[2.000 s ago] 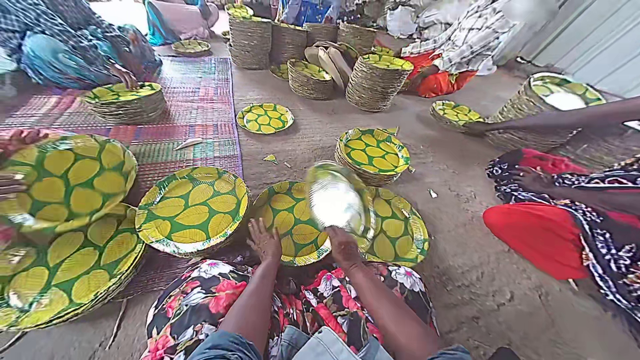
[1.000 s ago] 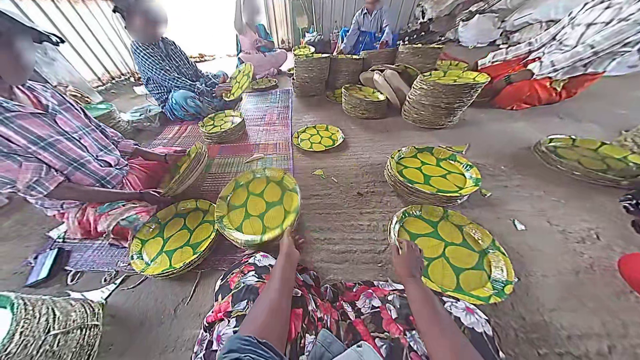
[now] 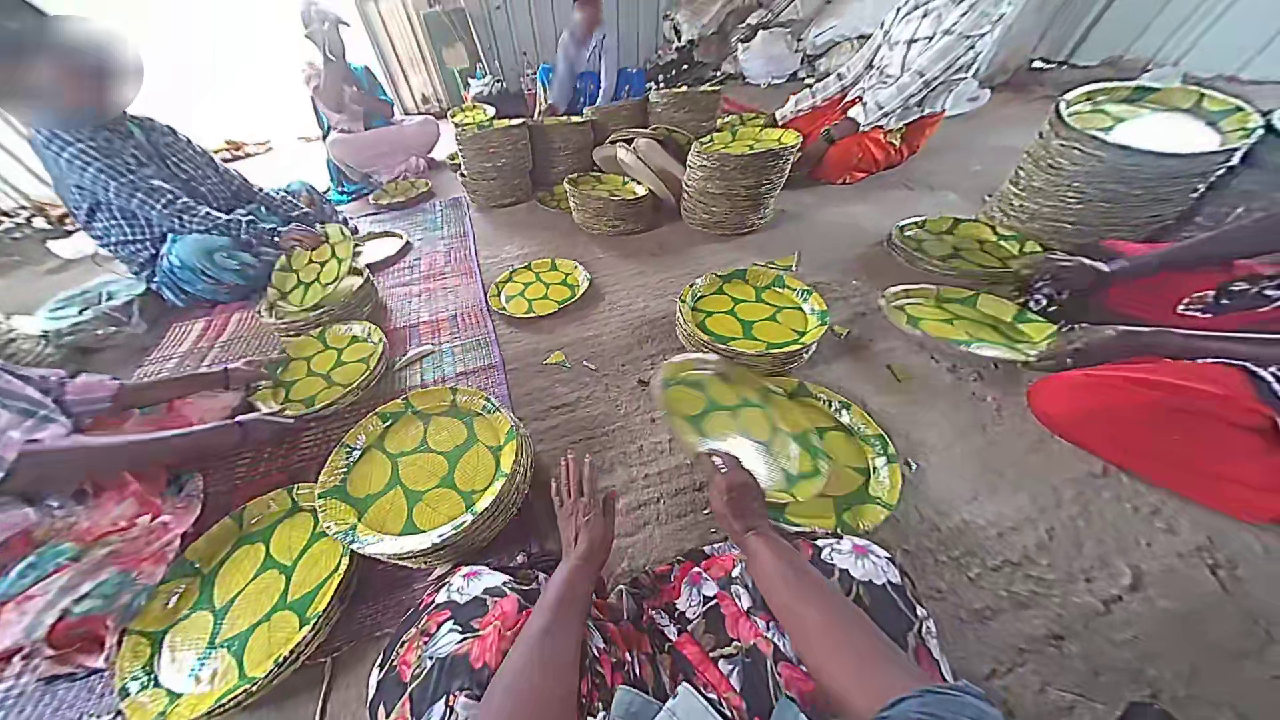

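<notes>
My right hand (image 3: pixel 738 500) grips the near rim of a leaf-patterned green and yellow plate (image 3: pixel 715 410), which is tilted and blurred by motion. It overlaps another such plate (image 3: pixel 868 480) lying on the ground in front of my right knee. My left hand (image 3: pixel 583 515) is raised with its fingers apart and holds nothing; a stack of the same plates (image 3: pixel 425 475) stands just left of it. Past the held plate is a smaller stack (image 3: pixel 753 315).
Beyond lie a single plate (image 3: pixel 540 287) and tall plate stacks (image 3: pixel 742 180). A woven mat (image 3: pixel 450 260) runs along the left, where people sit handling plates. At the right, a co-worker's hands hold a plate (image 3: pixel 968 322) beside a tall stack (image 3: pixel 1090 180). A large plate stack (image 3: pixel 240 605) is near left.
One second ago my left hand was at a plate on the left stack and my right hand touched the plate at right; now the left is empty and the right holds a tilted plate. The view has turned right.
</notes>
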